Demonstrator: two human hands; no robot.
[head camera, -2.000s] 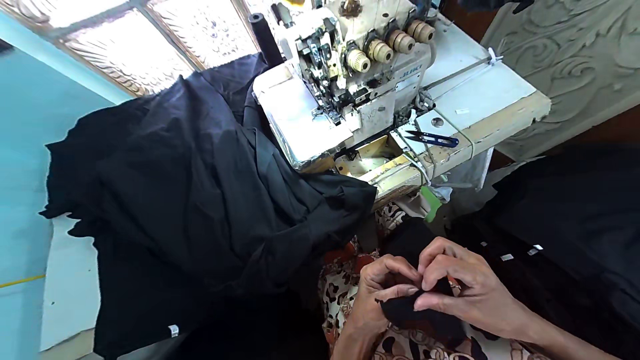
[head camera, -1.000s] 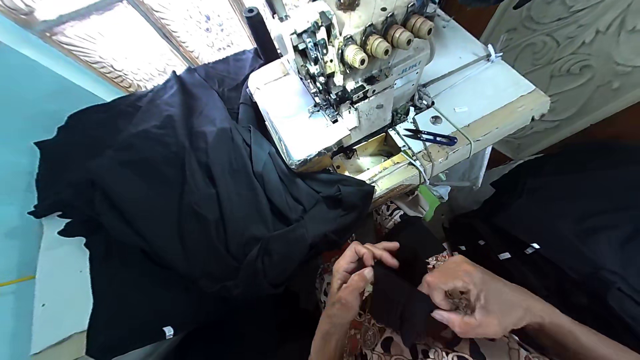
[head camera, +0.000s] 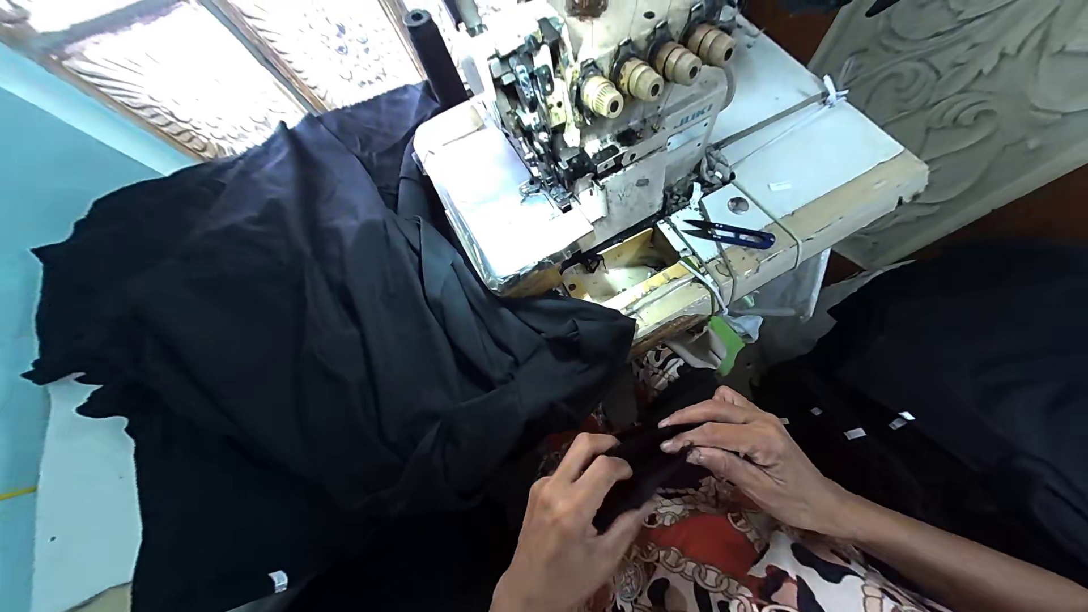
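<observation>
Over the patterned fabric on my lap (head camera: 705, 544), both hands are on a piece of black cloth (head camera: 650, 459). My left hand (head camera: 578, 518) grips its near left part with bent fingers. On the cloth's right side, my right hand (head camera: 756, 459) pinches the edge between thumb and fingers. Beyond them stands a Juki overlock sewing machine (head camera: 646, 144) with several cream tension dials. A large heap of black fabric (head camera: 340, 314) lies left of the machine and reaches close to my left hand.
Blue-handled thread snips (head camera: 731, 235) lie on the worn machine table (head camera: 850, 191). A green scrap (head camera: 727, 344) hangs below its edge. More black fabric (head camera: 960, 365) with small white tags is at the right. A black thread cone (head camera: 435, 59) stands behind the machine's left side.
My right hand has changed from a closed fist to a fingertip pinch on the cloth. Two seconds ago both hands were close together at the small black piece; now they are farther apart.
</observation>
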